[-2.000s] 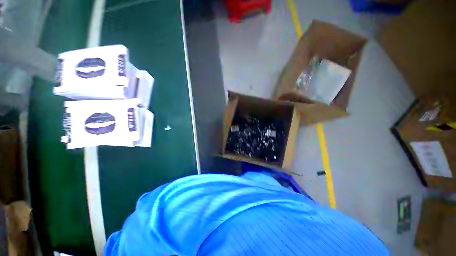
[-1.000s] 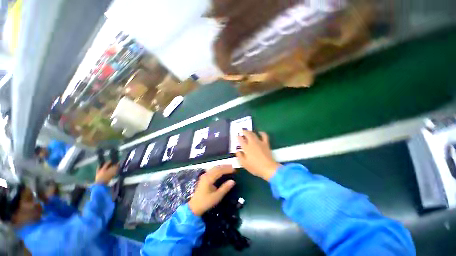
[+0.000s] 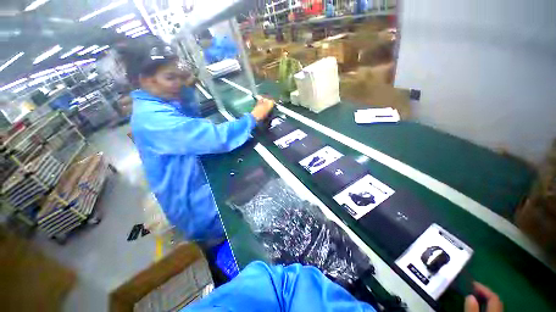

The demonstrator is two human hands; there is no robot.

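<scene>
Black retail boxes (image 3: 399, 218) lie in a row along the belt. White inserts with black band pictures lie on them, the nearest insert (image 3: 434, 260) at the lower right. My right hand (image 3: 486, 300) shows only as fingertips at the bottom right edge, at a dark edge beside the nearest insert; its grip is unclear. A blue sleeve (image 3: 277, 291) of mine fills the bottom middle, and my left hand is not in view. A shiny clear poly bag (image 3: 292, 225) with black contents lies on the green ledge left of the row.
A person in a blue smock (image 3: 177, 131) stands at the left, one hand (image 3: 263, 108) at the row's far end. Pale guide rails (image 3: 427, 185) flank the row. Beyond lie a white stack (image 3: 320, 85) and a white slim object (image 3: 377, 116). An open carton (image 3: 161, 277) stands at lower left.
The view has turned left along the line. My left hand has left the picture, and my right hand now shows only at the bottom right edge. The neighbour appears larger and closer.
</scene>
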